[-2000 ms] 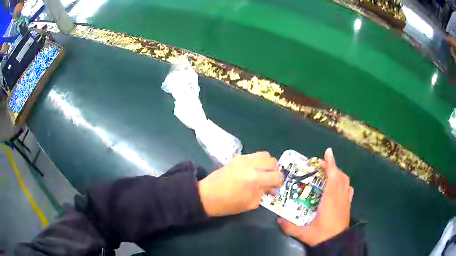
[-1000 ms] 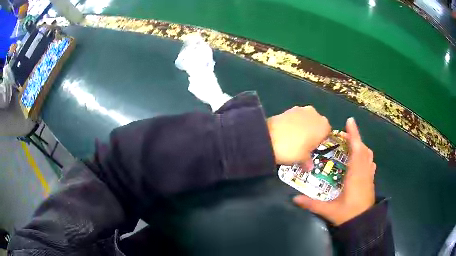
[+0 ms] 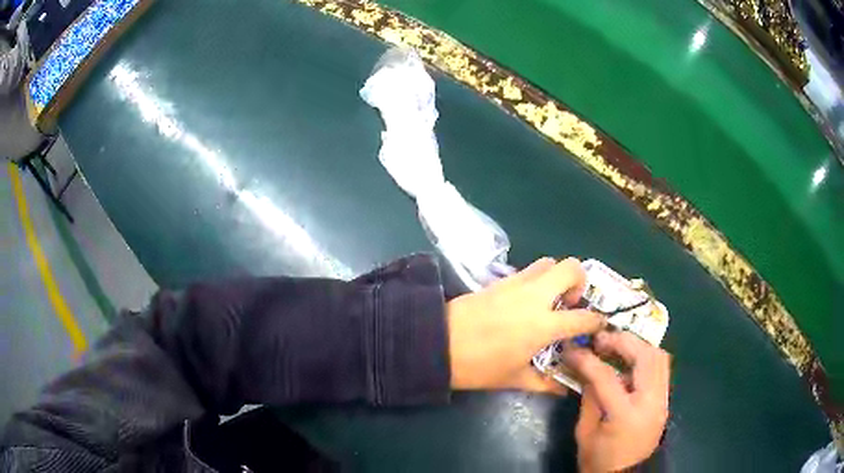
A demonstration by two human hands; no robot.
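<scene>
The white housing [image 3: 651, 319], an open half-shell with small parts and a dark wire inside, lies on the dark green bench under both hands. My left hand [image 3: 518, 325] reaches over its left side, fingers on its rim and inner parts. My right hand [image 3: 625, 393] is at its near right side, fingertips bent into the housing by a small blue piece. The fingers cover most of the inside, and the circuit board is hidden. The bagged power cord [image 3: 414, 152], a crumpled whitish bundle, runs from beside my left hand up the bench towards the rail.
The belt edge rail [image 3: 592, 148] with peeling yellowish paint curves between the bench and the bright green conveyor belt [image 3: 740, 175]. A tray of blue-and-white pieces [image 3: 79, 46] is at the far left. A heap of brassy parts [image 3: 773, 32] lies across the belt. Whitish plastic [image 3: 824, 460] shows at the lower right edge.
My right hand has gone from holding the housing's right side, thumb and fingers spread, to fingertips bent over its inside. My left hand has its fingers over the housing's left side. The view has shifted.
</scene>
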